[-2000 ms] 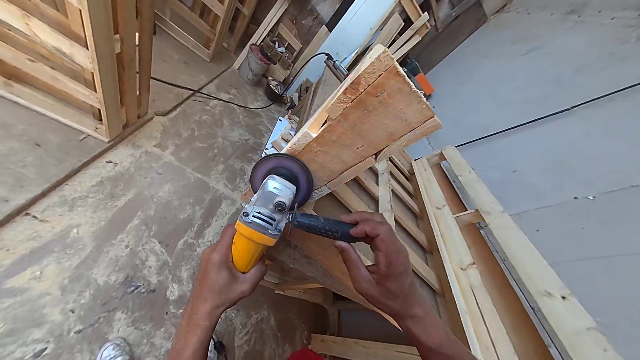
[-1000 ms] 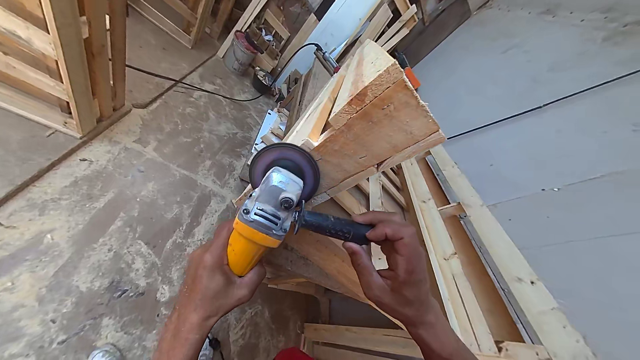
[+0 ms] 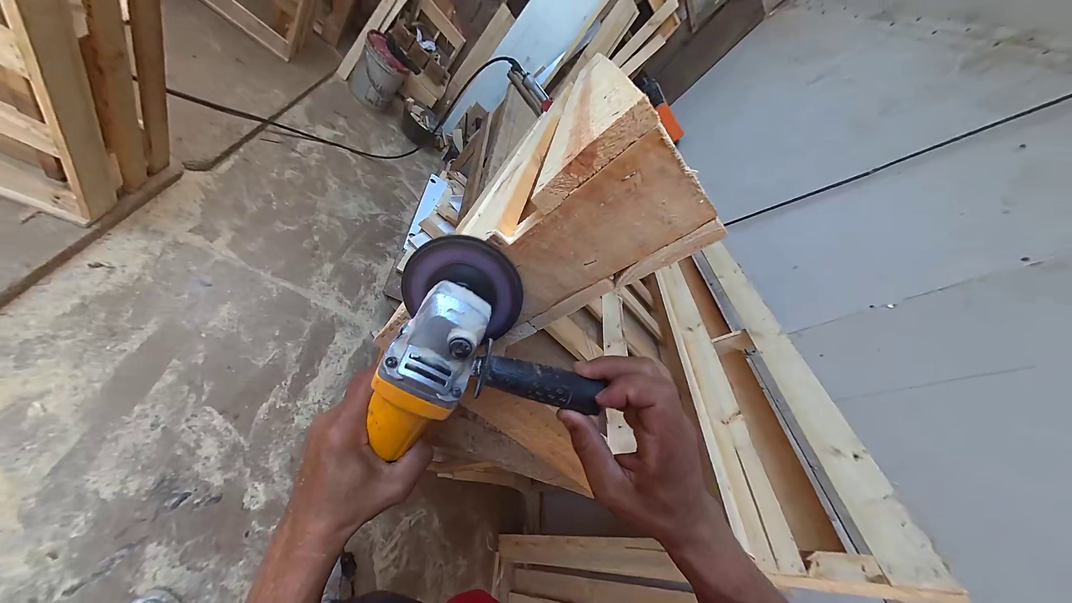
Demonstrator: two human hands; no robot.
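Observation:
My left hand is wrapped around the yellow body of an angle grinder. The fingers of my right hand grip the end of its black side handle. A round, dark purplish abrasive disc on the grinder's head lies at the left edge of a wooden piece built of boards; whether they touch is hard to tell. The piece has rough edges and a wedge-like board on top.
Wooden slatted frames stand at the upper left and lower right. A bucket is at the back beside wood scraps. A black cable crosses the concrete floor. A grey panel surface fills the right side.
The grinder's disc has shifted along the left edge of the wooden piece, toward its near end. Both hands keep their hold. The view has shifted slightly.

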